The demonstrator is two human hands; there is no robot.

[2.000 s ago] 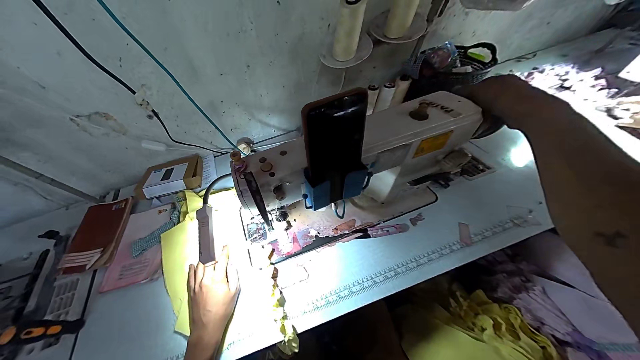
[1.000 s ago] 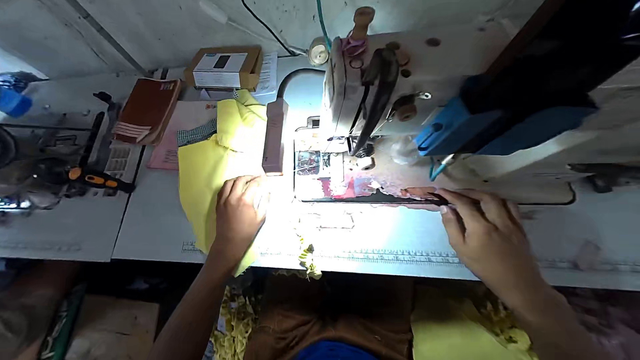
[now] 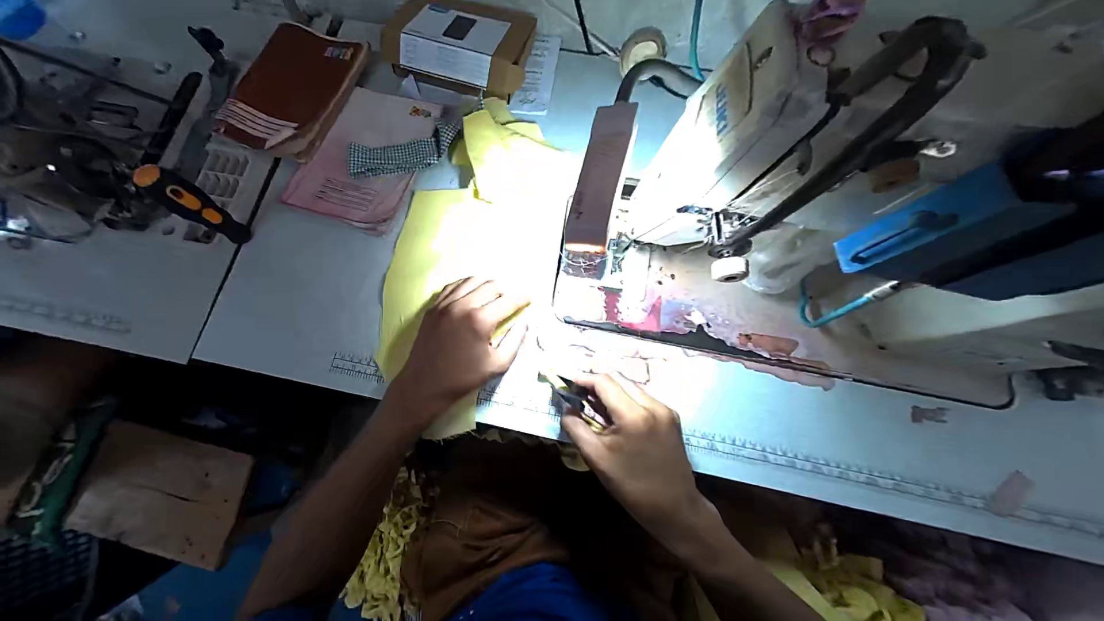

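Observation:
My left hand (image 3: pixel 461 341) lies on a piece of yellow fabric (image 3: pixel 431 250), its fingers bent over the cloth near the table's front edge. Just right of it, my right hand (image 3: pixel 630 431) is closed around a small dark tool, perhaps thread snips (image 3: pixel 580 401), with a bit of yellow at its tip. The sewing machine (image 3: pixel 742 112) stands behind and to the right, its needle area brightly lit. A lamp with a flat brown head (image 3: pixel 601 177) hangs over the machine bed, beside the fabric.
A brown notebook (image 3: pixel 289 86), a pink booklet (image 3: pixel 345 164), a checked cloth strip (image 3: pixel 397 157) and an open cardboard box (image 3: pixel 517 52) lie at the back left. An orange-and-black handled tool (image 3: pixel 190 203) is farther left. A blue phone holder (image 3: pixel 931 224) juts out at the right.
My right hand has come from the machine's right side to beside my left hand, now with the small dark tool. The long yellow scrap on the table front no longer shows there.

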